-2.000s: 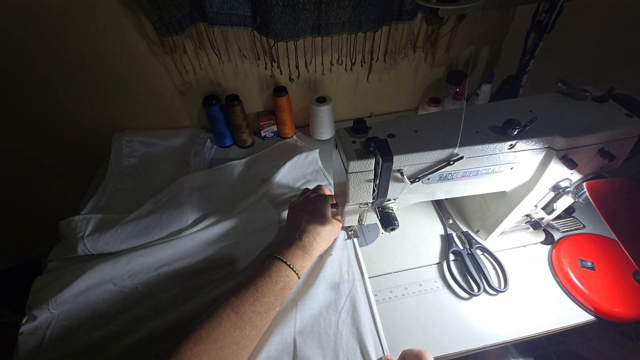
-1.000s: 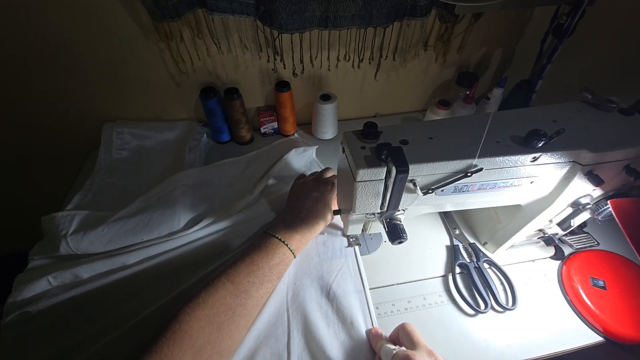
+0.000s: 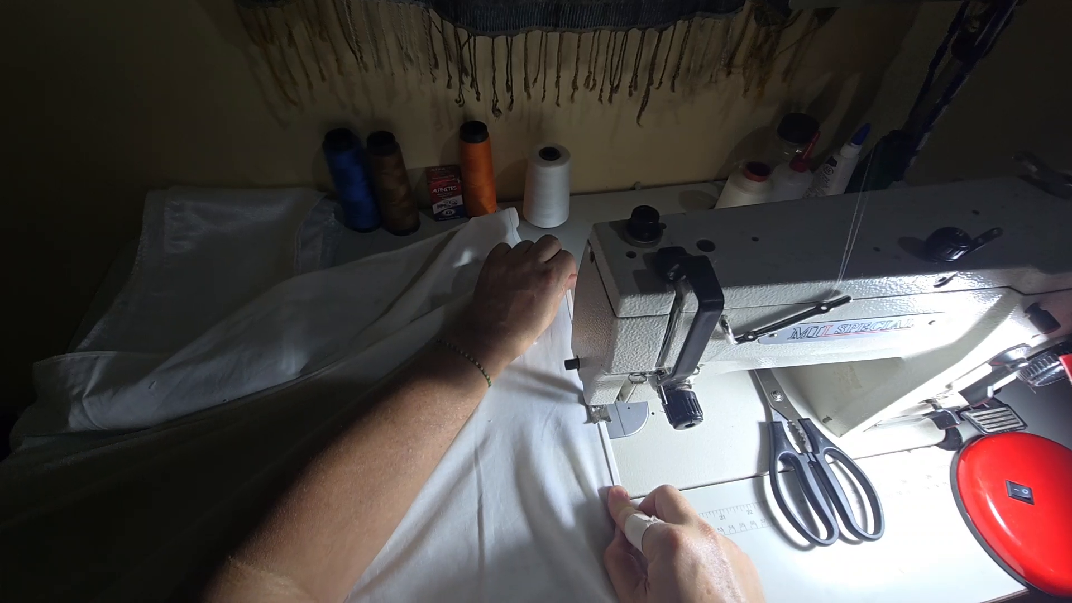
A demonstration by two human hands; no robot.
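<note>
White fabric (image 3: 502, 469) covers the left of the sewing table, its right edge running under the presser foot (image 3: 600, 413) of a white sewing machine (image 3: 653, 289). Behind the foot, beside the machine head, my left hand (image 3: 523, 289) grips the fabric near that edge; its fingertips are partly hidden. A thin beaded bracelet (image 3: 466, 360) is round the wrist. In front of the foot, my right hand (image 3: 678, 544) pinches the fabric's narrow folded edge between thumb and fingers. White tape or a bandage (image 3: 641, 530) wraps one finger of it.
Scissors (image 3: 808, 469) lie right of my right hand, over a printed ruler scale (image 3: 737, 519). A red lamp (image 3: 1017, 511) is at the right. Blue (image 3: 352, 180), brown (image 3: 392, 184), orange (image 3: 477, 172) and white (image 3: 548, 188) thread cones stand behind, with several bottles (image 3: 791, 176). Fringed cloth (image 3: 586, 18) hangs above.
My right hand has come further into view along the fabric's edge, from the bottom of the frame. My left hand stays behind the presser foot, beside the machine head.
</note>
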